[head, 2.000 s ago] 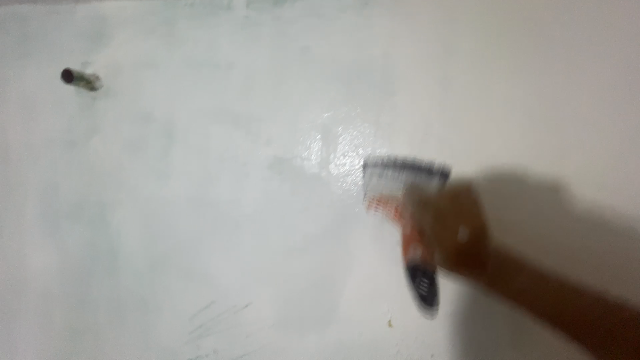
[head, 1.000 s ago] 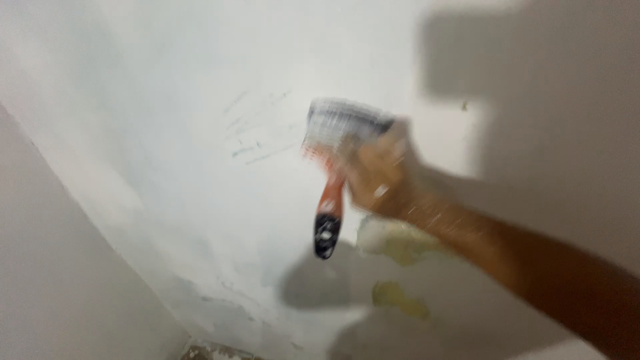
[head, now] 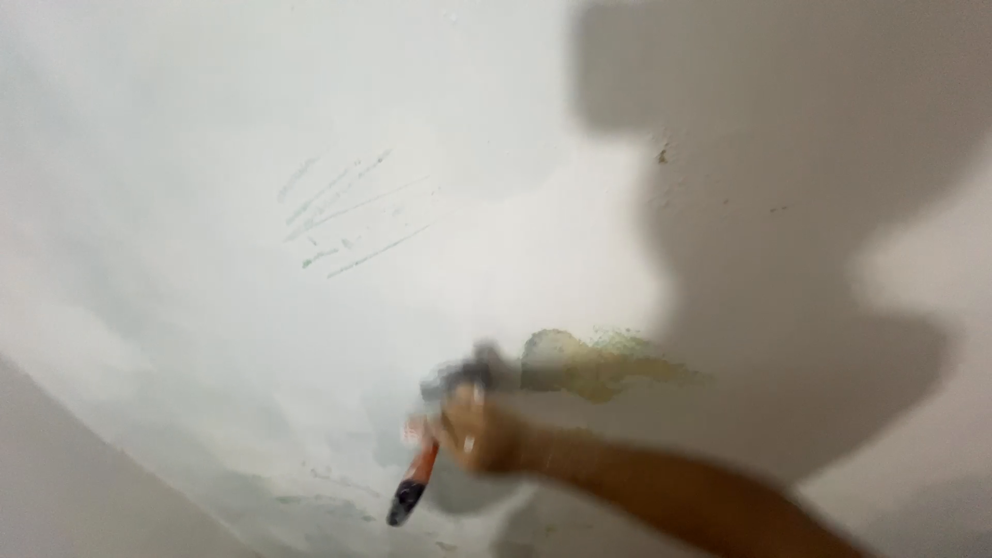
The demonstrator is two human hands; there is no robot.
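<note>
My right hand grips a wide paintbrush near its ferrule. The brush has a red-orange handle with a black end, which points down and to the left. Its dark bristles are blurred and lie against or close to the whitish wall; contact cannot be told for sure. Just right of the bristles is a yellow-green stained patch on the wall. Thin greenish scratch marks show above and left of the brush. My left hand is out of the picture.
A corner edge with an adjoining grey surface runs along the lower left. Dark shadows cover much of the wall at the right. A small chipped spot lies within the shadow, and rough marks show near the bottom.
The view has shifted down the wall. My right hand has moved the brush down from beside the scratch marks to a place below them, left of the yellow-green patch.
</note>
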